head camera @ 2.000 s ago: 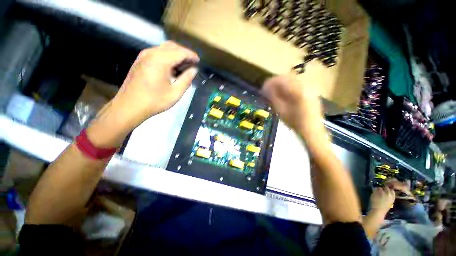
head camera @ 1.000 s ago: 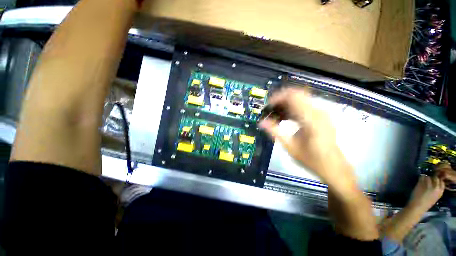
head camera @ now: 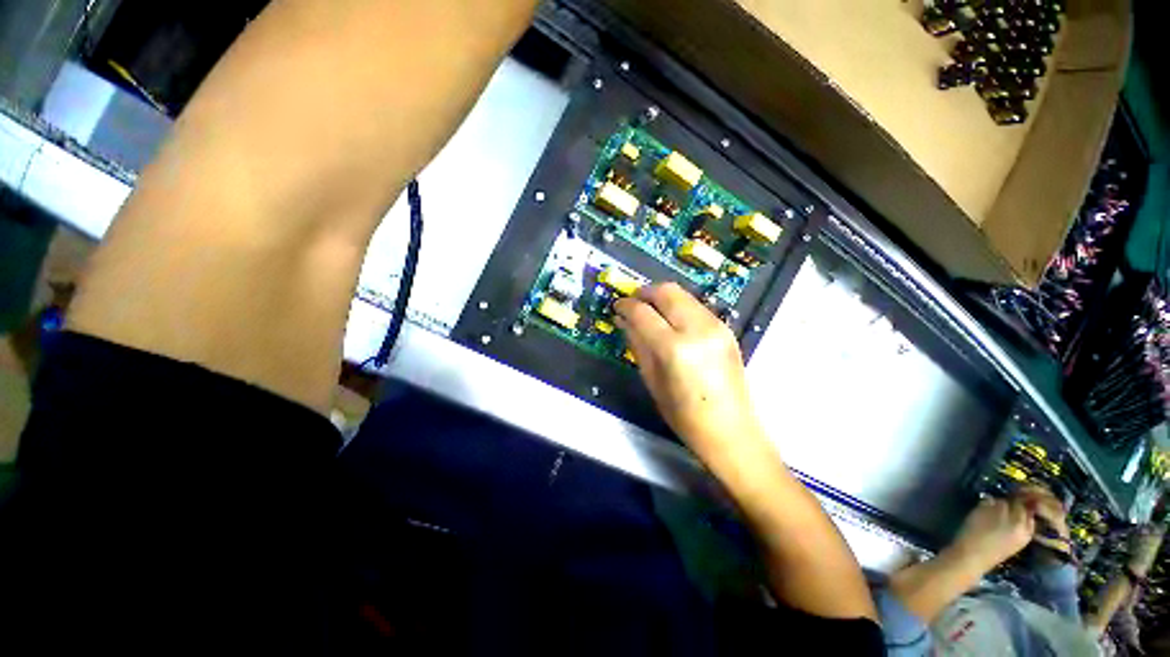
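Note:
Green circuit boards (head camera: 644, 229) with yellow blocks and small dark coils sit in a black carrier (head camera: 513, 244) with small studs. My right hand (head camera: 686, 359) is over the lower board, its fingertips bent down at the parts near the board's middle. The fingers hide whatever is between them, so I cannot tell if they hold a coil. My left arm reaches up across the left side, and its hand is cut off by the top edge of the picture.
A cardboard box (head camera: 885, 128) with chokes (head camera: 994, 58) stands behind the line. Wire leads (head camera: 1091, 308) lie right of it. A metal plate (head camera: 873, 372) lies right of the carrier. Another person's hands (head camera: 1007, 526) work at the lower right. A black cable (head camera: 408, 276) hangs at left.
My right hand has moved from the carrier's right edge onto the lower board. My left arm still reaches up out of the picture. The view has turned, so carrier and box appear tilted.

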